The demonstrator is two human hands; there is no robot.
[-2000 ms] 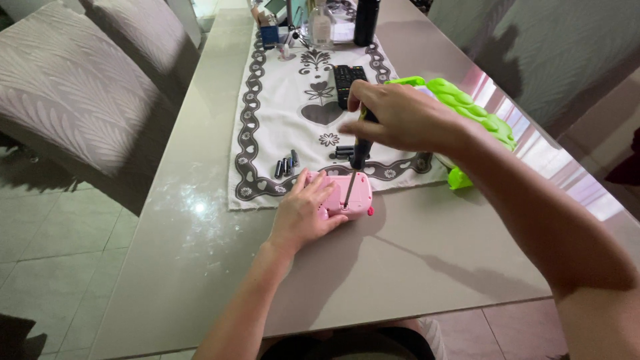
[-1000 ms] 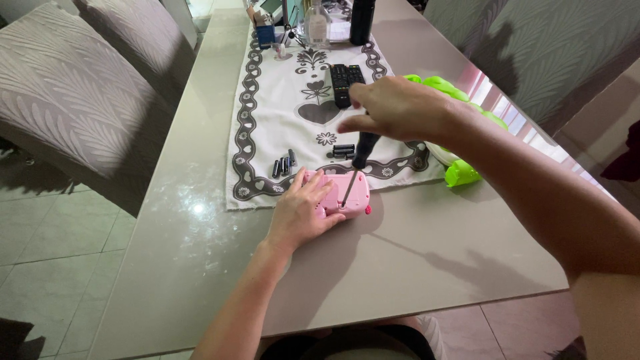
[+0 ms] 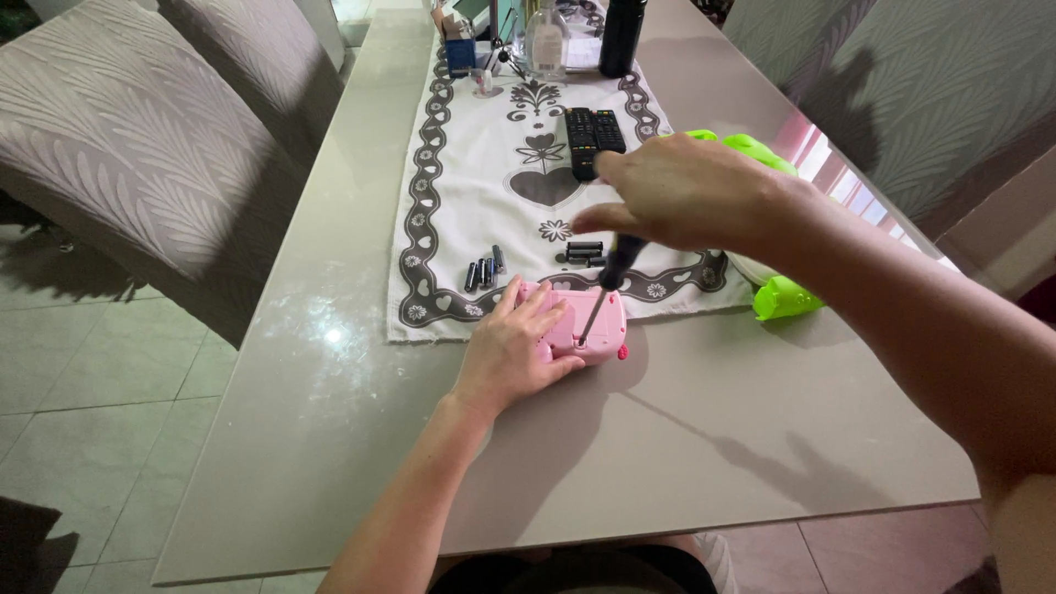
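A pink plastic toy [image 3: 609, 330] with a red knob lies on the table at the cloth's near edge, a panel face up. My left hand [image 3: 520, 342] presses its left part down, fingers spread over it. Above, my right hand [image 3: 681, 194] grips the dark handle of a screwdriver [image 3: 604, 289]; the handle's top is hidden by the hand. The screwdriver's tip meets a small recess at the toy's near side. Small cylindrical batteries [image 3: 484, 271] lie left on the cloth, and more batteries [image 3: 584, 251] lie just beyond the toy.
A patterned table runner [image 3: 470, 186] covers part of the glossy table [image 3: 330, 445]. Two remote controls [image 3: 592, 136] lie on it. Behind stand a clear bottle [image 3: 547, 45], a black bottle [image 3: 622, 37] and a blue box [image 3: 459, 56]. A bright green object [image 3: 784, 299] is partly behind my right arm.
My right hand has shifted its hold around the screwdriver handle, with the shaft still at the toy. My left hand stays on the toy.
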